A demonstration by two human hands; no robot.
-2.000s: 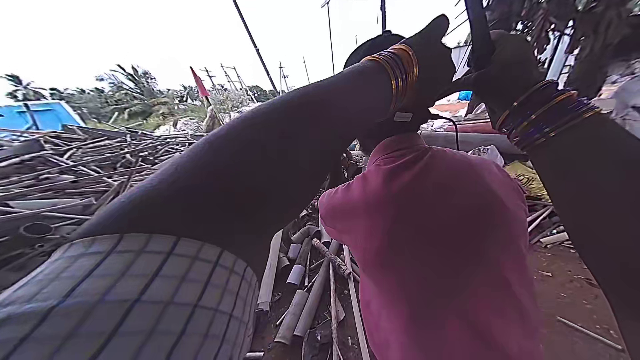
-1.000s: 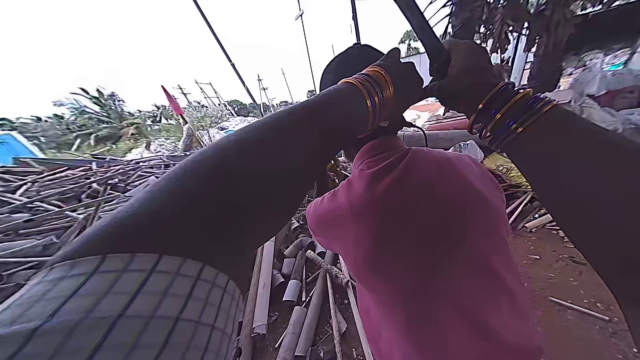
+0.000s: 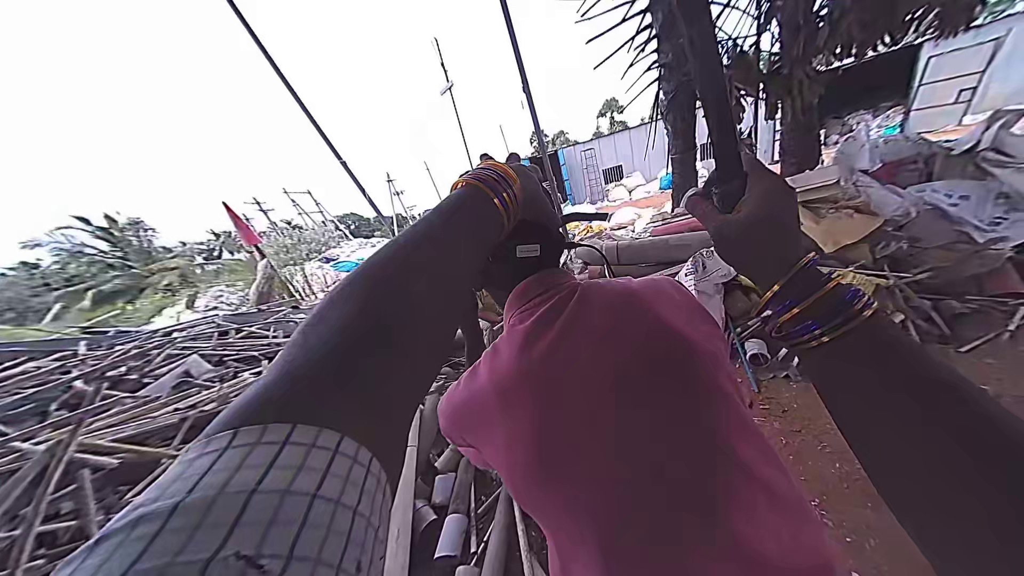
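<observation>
My left hand [image 3: 538, 196], with bangles at the wrist, is raised beside the head of a person in a pink shirt [image 3: 632, 416]. A dark strap or device bearing a small label sits on that head. The fingers of my left hand are mostly hidden behind its back, so its grip does not show. My right hand [image 3: 748, 212], also with bangles, is raised to the right of that head and closed around a dark bar-like object [image 3: 716, 104] that runs up out of view.
A large heap of thin sticks or pipes [image 3: 160, 384] lies at left, with cut pipe pieces [image 3: 452, 536] below centre. A red flag [image 3: 242, 225] stands behind it. Plastic sacks and scrap [image 3: 944, 200] are piled at right, near palm trunks [image 3: 800, 104].
My two hands have moved apart; before, they were close together near the dark bar. The view has swung to the right, showing more of the sheds and scrap.
</observation>
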